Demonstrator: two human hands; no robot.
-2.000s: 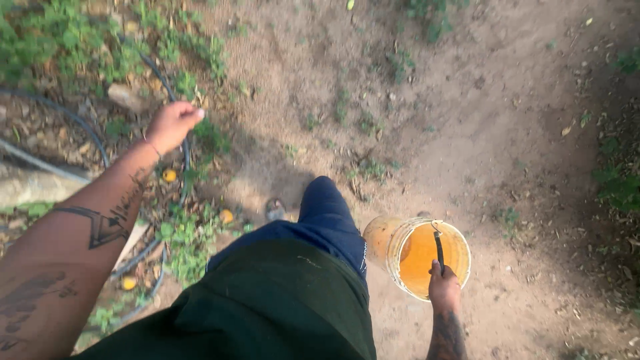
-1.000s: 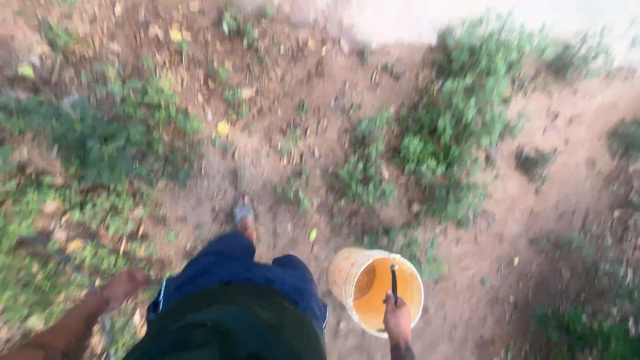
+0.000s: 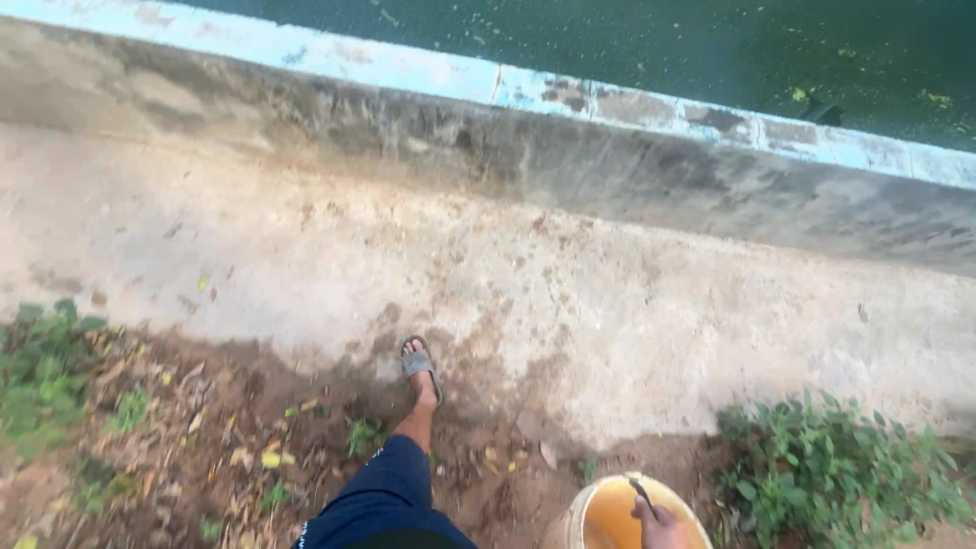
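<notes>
At the bottom edge, right of centre in the head view, my right hand (image 3: pixel 659 526) grips the dark handle (image 3: pixel 639 490) of a plastic bucket (image 3: pixel 587 512). The bucket is whitish outside and orange-yellow inside; its lower part is cut off by the frame. What it holds, if anything, I cannot tell. My left hand is out of view. My sandalled foot (image 3: pixel 418 364) stands left of the bucket, at the edge of a pale concrete strip (image 3: pixel 648 328).
Beyond the concrete strip runs a low wall (image 3: pixel 457 145) with a worn light-blue top, and behind it lies dark green water (image 3: pixel 610 46). Leafy plants (image 3: pixel 831 465) grow right of the bucket, more plants (image 3: pixel 42 374) at the left. Dry leaves litter the soil (image 3: pixel 252 435).
The view has moved from the dirt path to the concrete strip, wall and water. My left hand, visible in both earlier frames, has left the view. My right hand still holds the bucket.
</notes>
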